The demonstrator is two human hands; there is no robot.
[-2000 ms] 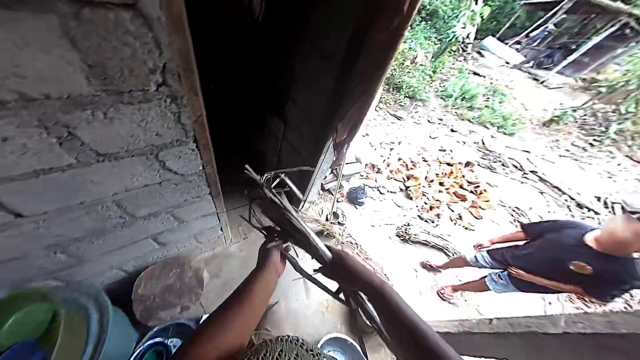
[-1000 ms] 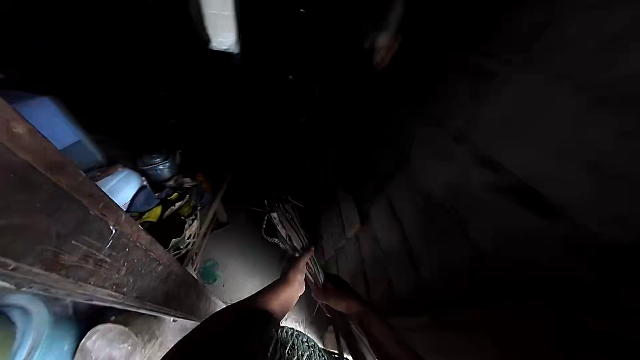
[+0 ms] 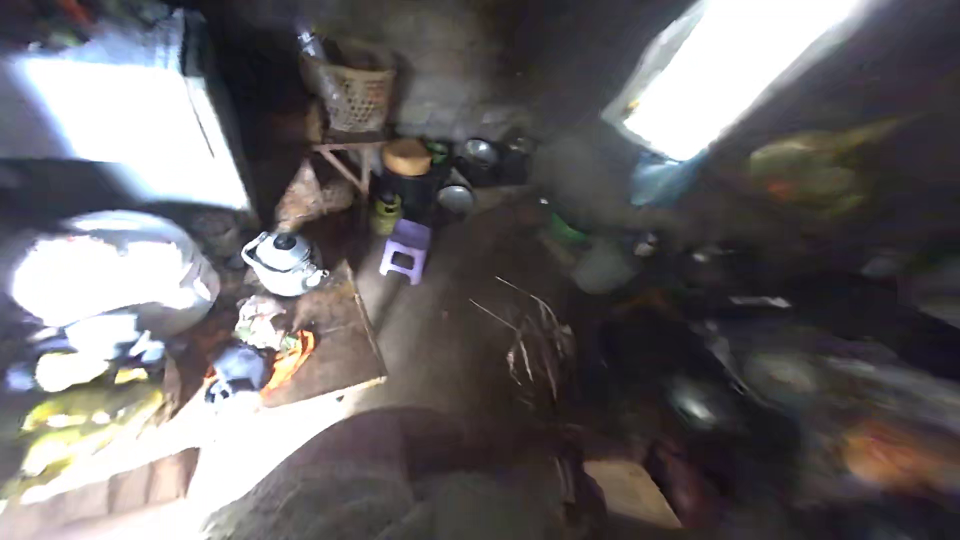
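Observation:
A bundle of thin dry sticks (image 3: 538, 349) shows just right of the middle of the head view, its upper ends spread over the dark floor. Its lower part fades into shadow and blur. Neither my left hand nor my right hand can be made out there, so their grip on the bundle is hidden. A large, dark rounded shape fills the bottom middle; what it is cannot be told.
At left a metal kettle (image 3: 285, 262) stands by a low wooden table (image 3: 330, 337) bearing cloths. Beyond are a purple plastic stool (image 3: 406, 251), a woven basket (image 3: 360, 97) on a wooden stand, and pots (image 3: 456, 198). Blurred items lie at right, among them a pale board (image 3: 631, 491).
The view has moved from the doorway into the dark room and now shows its lit household things. Both hands were on the stick bundle earlier; now they cannot be made out.

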